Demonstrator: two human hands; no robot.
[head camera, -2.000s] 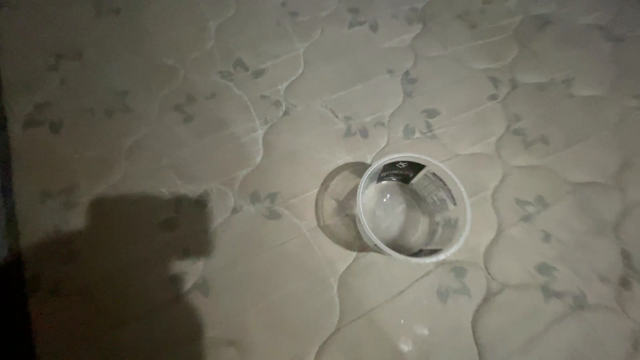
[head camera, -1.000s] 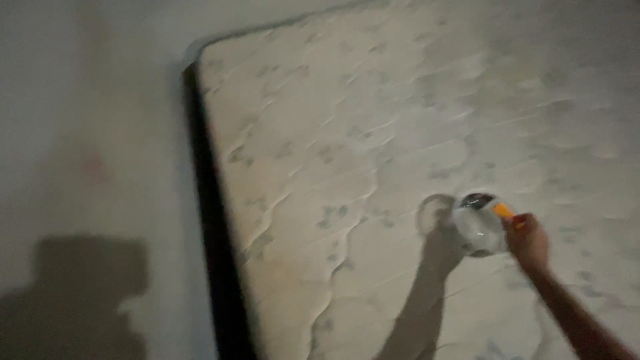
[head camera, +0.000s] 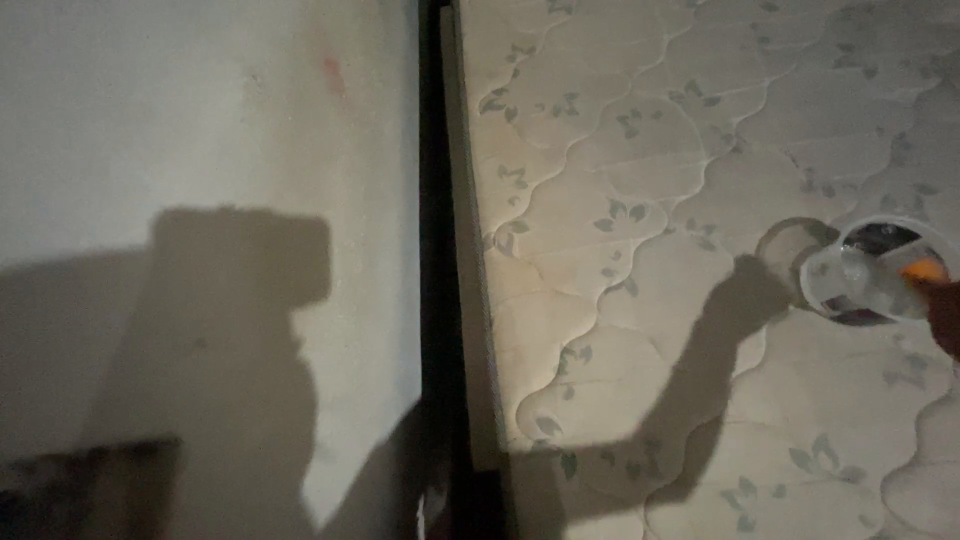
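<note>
At the right edge of the head view, my right hand (head camera: 944, 313) is partly cut off by the frame. Its fingers are on a small orange object (head camera: 924, 271), whose kind I cannot tell, over the open mouth of a round, clear plastic tub (head camera: 847, 274) with dark printed patches. The tub is over a quilted mattress (head camera: 645, 277) with a leaf pattern. Whether it rests on the mattress is not plain. My left hand is out of view.
A pale wall (head camera: 225, 135) with a reddish mark stands on the left. Between it and the mattress's side runs a dark gap (head camera: 436, 225). Shadows of an arm and of a head fall on mattress and wall. A dark shape lies at the bottom left.
Two seconds ago the tub stood on the mattress with no hand near it. My right hand has since come in with the orange object at the tub. The view has swung left.
</note>
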